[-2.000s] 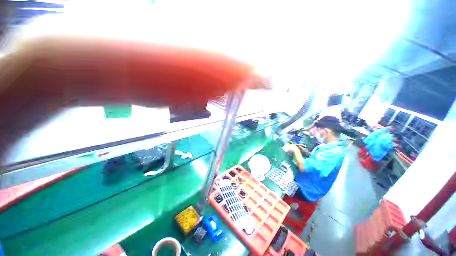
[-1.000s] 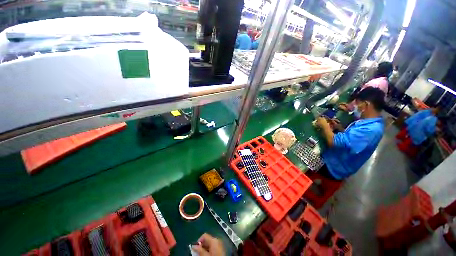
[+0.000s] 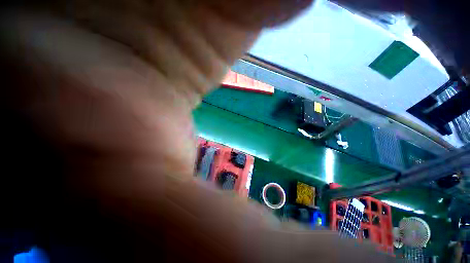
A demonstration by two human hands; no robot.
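A blurred hand, apparently my left hand (image 3: 154, 138), is very close to the camera and covers the left side and bottom. Its fingers spread at the top and bottom; I cannot tell if it holds anything. My right hand is not identifiable. Past the hand, a coral parts tray (image 3: 242, 181) shows dark module rows, partly hidden. A tape roll (image 3: 264, 196) lies on the green bench, right of that tray. A red-orange pocket tray (image 3: 384, 226) bears a striped sheet (image 3: 352, 218).
A yellow-filled box (image 3: 305, 193) and a blue item (image 3: 317, 220) stand between the trays. A metal post (image 3: 397, 180) crosses at right. A white shelf box with a green patch (image 3: 394, 59) is above. A black device (image 3: 311, 115) sits under the shelf. A round pale object (image 3: 414, 232) lies far right.
The view has tilted strongly, and the trays now appear lower. A hand has come up close to the camera and hides much of the bench. The small hand at the bottom edge no longer shows there.
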